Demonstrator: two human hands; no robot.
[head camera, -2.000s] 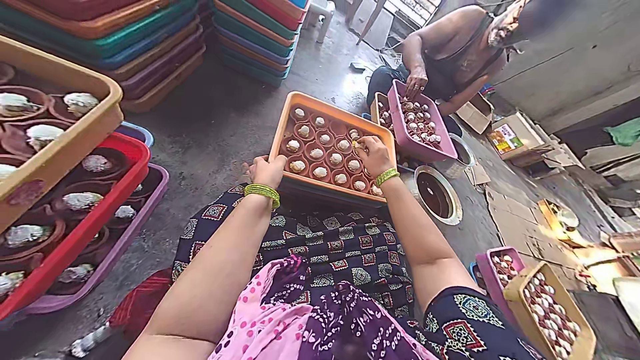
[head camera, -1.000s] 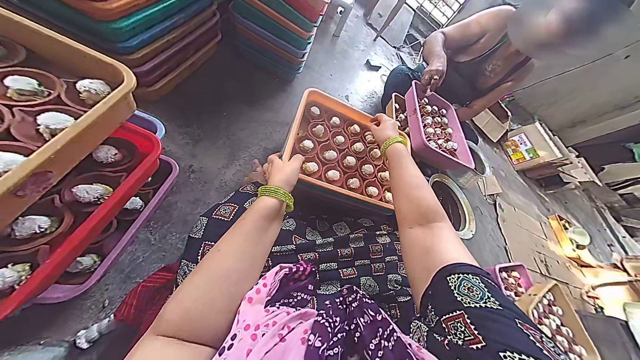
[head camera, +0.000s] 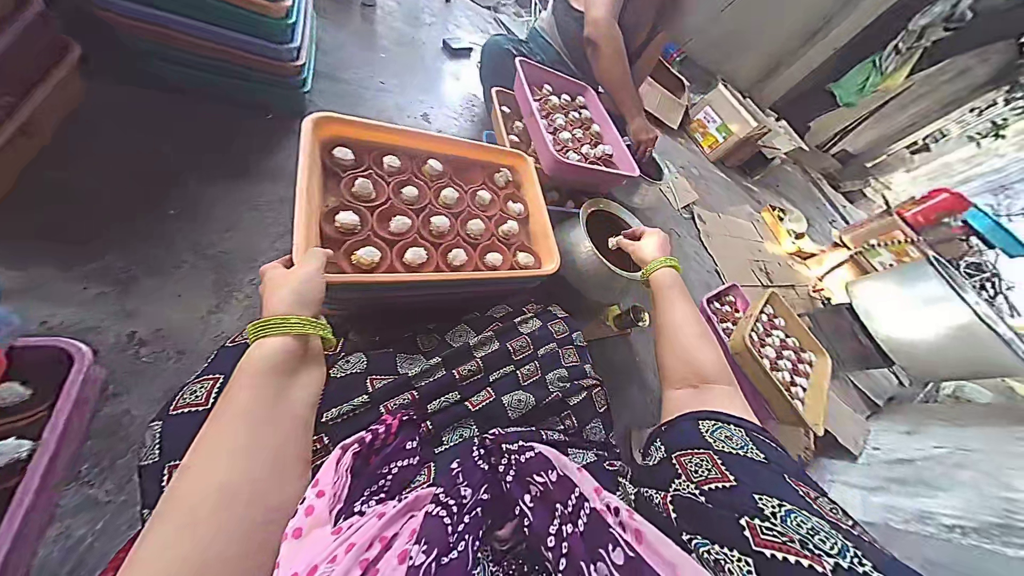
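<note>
In front of me an orange plastic tray (head camera: 428, 278) holds rows of small reddish-brown clay cups, each with a white lump on it. My left hand (head camera: 294, 284) grips the tray's near left corner, thumb over the rim. My right hand (head camera: 640, 246) is over a round metal pot (head camera: 580, 248) with dark contents, just right of the tray. A small whitish lump (head camera: 614, 242) is pinched between its thumb and fingertips. Green bangles circle both wrists. A small dark bottle or jar (head camera: 628, 317) lies below the pot.
A person (head camera: 612, 64) sits across from me, one hand at another pot. Near them is a pink tray (head camera: 524, 104) of filled cups. A yellow tray (head camera: 744, 352) stands at right, a purple tray (head camera: 76, 400) at left. Stacked trays (head camera: 308, 48) stand at back left. Cardboard (head camera: 720, 240) covers floor at right.
My right hand has left the orange tray and moved right to the metal pot. My left hand remains on the tray. The view has shifted to the right.
</note>
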